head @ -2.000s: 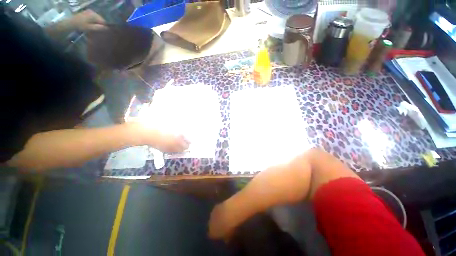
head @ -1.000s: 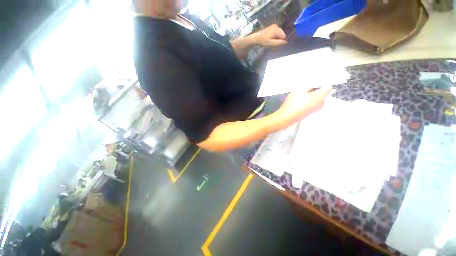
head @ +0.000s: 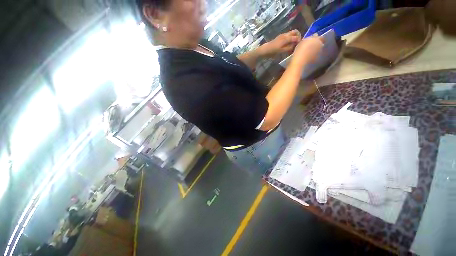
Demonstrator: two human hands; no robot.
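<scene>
Neither of my hands is in the picture. A heap of overlapping white paper sheets and slips (head: 365, 155) lies on the leopard-print desk cover (head: 395, 95). Some sheets show faint print. A large pale paper sheet (head: 442, 200) lies flat at the right, cut off by the picture's edge. A person in a dark top (head: 215, 95) stands at the left end of the desk. This person holds a thin pale sheet or card (head: 320, 42) up in both hands, by a dark brown piece.
A blue plastic bin (head: 350, 17) and a brown bag or case (head: 392, 37) lie on the pale tabletop at the back. The desk's front edge (head: 345, 230) runs along the lower right. Grey floor with yellow lines (head: 245, 220) is at lower left.
The view has swung left, and my red-sleeved arm has left it. The person's near hand has moved from the heap up to the other hand, lifting a sheet away from it.
</scene>
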